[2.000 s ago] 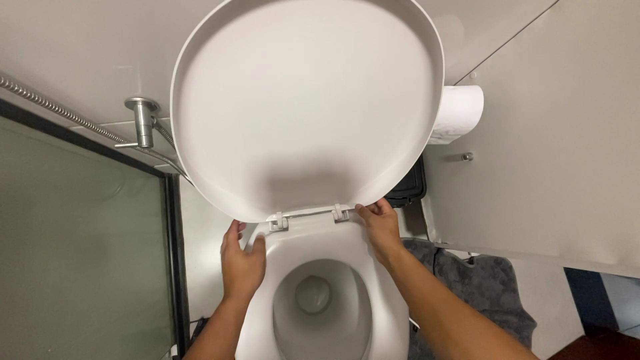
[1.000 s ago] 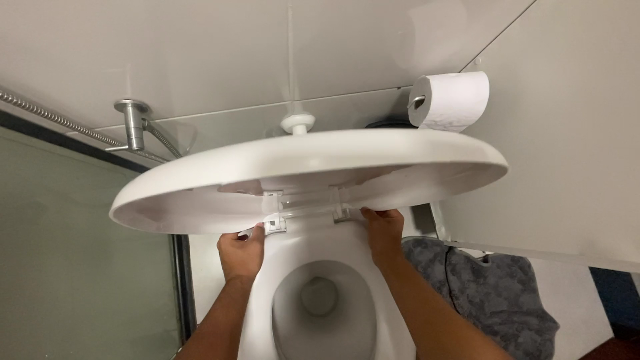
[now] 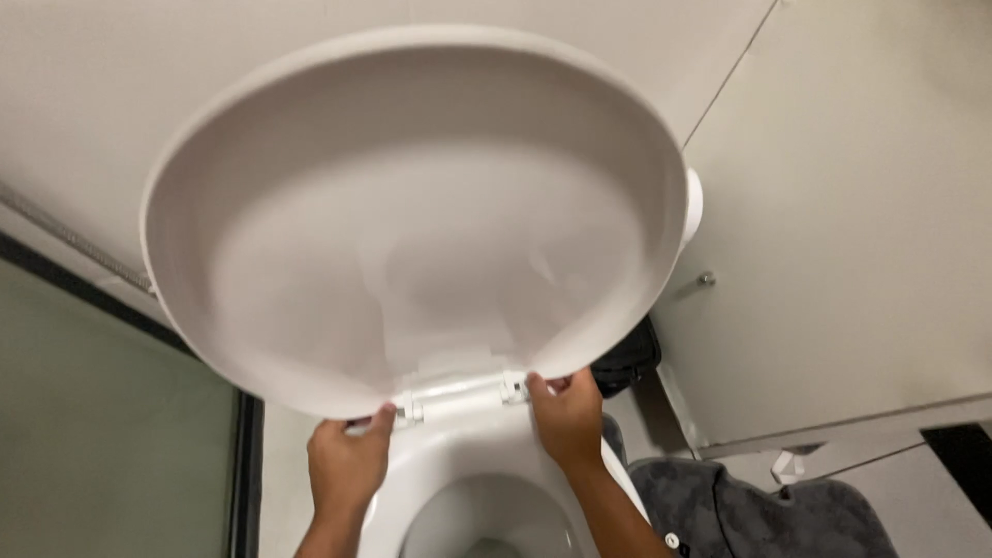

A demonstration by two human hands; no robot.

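Observation:
A white toilet lid (image 3: 434, 232) stands raised above the white toilet bowl (image 3: 488, 519), its hollow underside facing me. At the lid's lower left, beside the left hinge (image 3: 408, 411), my left hand (image 3: 350, 457) pinches the lid's edge between thumb and fingers. My right hand (image 3: 567, 418) grips the lower edge by the right hinge (image 3: 514, 389), thumb in front and fingers curled behind. The fingertips of both hands are partly hidden by the lid.
A dark-framed glass panel (image 3: 116, 418) is at the left. On the right are a pale panel with a small metal knob (image 3: 705, 278), a black bag (image 3: 629, 356) and a grey mat (image 3: 759, 511). The toilet paper roll (image 3: 694, 205) shows partly behind the lid.
The lid, tipped forward one second ago, now leans back with its underside in full view. Both hands remain at the hinges. The view has shifted and tilted.

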